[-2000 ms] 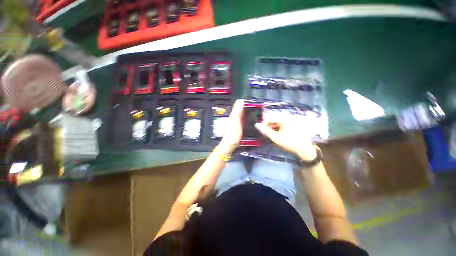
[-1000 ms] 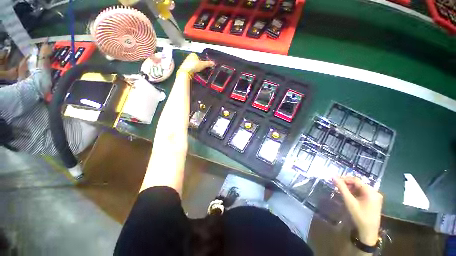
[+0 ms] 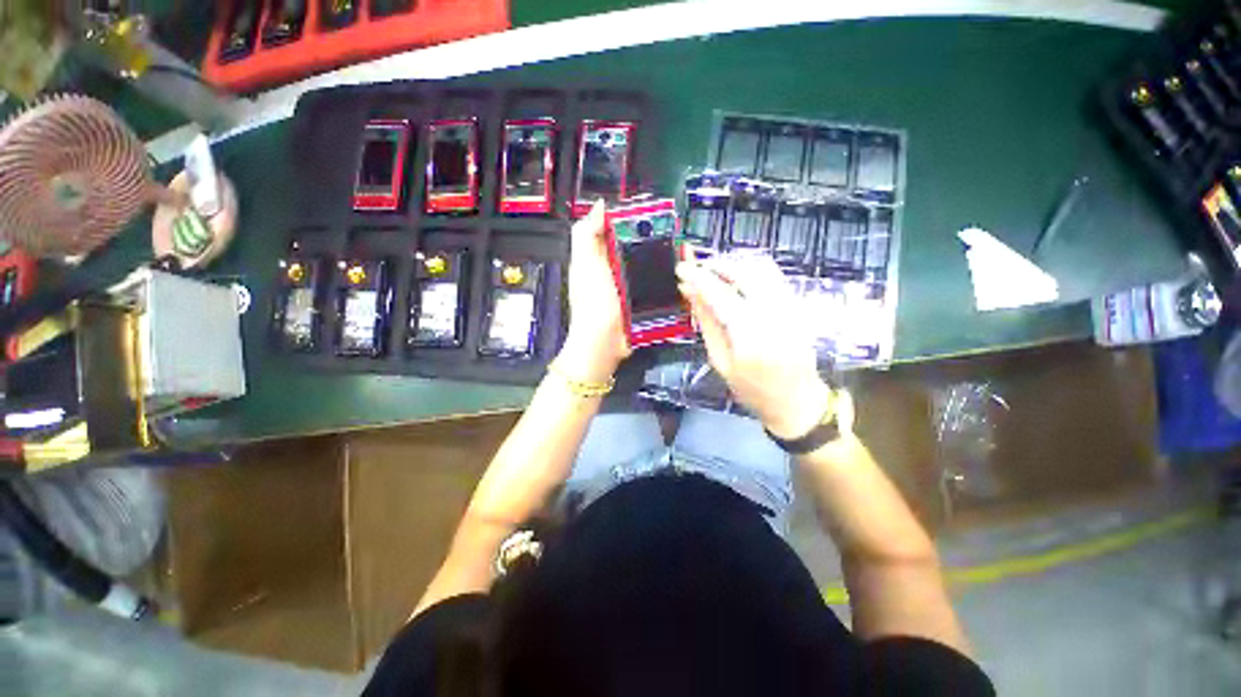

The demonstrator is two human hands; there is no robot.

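My left hand (image 3: 592,293) holds a red-framed device (image 3: 651,272) with a dark screen, face up, between the black tray and the clear blister tray. My right hand (image 3: 742,320) is at the device's right edge with its fingertips together; whether it holds something thin cannot be told. The black device tray (image 3: 470,229) holds several red-framed devices in its upper row; its upper left pocket is empty. Several black devices with pale rectangles and yellow spots lie in its lower row. The clear blister tray (image 3: 878,225) has dark-edged pockets and strong glare, partly behind my right hand.
A pink fan (image 3: 68,177) and a white box (image 3: 191,341) stand left. A red tray (image 3: 354,30) is across the white stripe. A white scrap (image 3: 1004,270), a bottle (image 3: 1157,312) and a black tray (image 3: 1184,109) are right. Cardboard boxes (image 3: 266,558) are below.
My left hand has come from the tray's upper left pocket to the front centre with a red-framed device. My right hand has moved in beside it. The view has turned.
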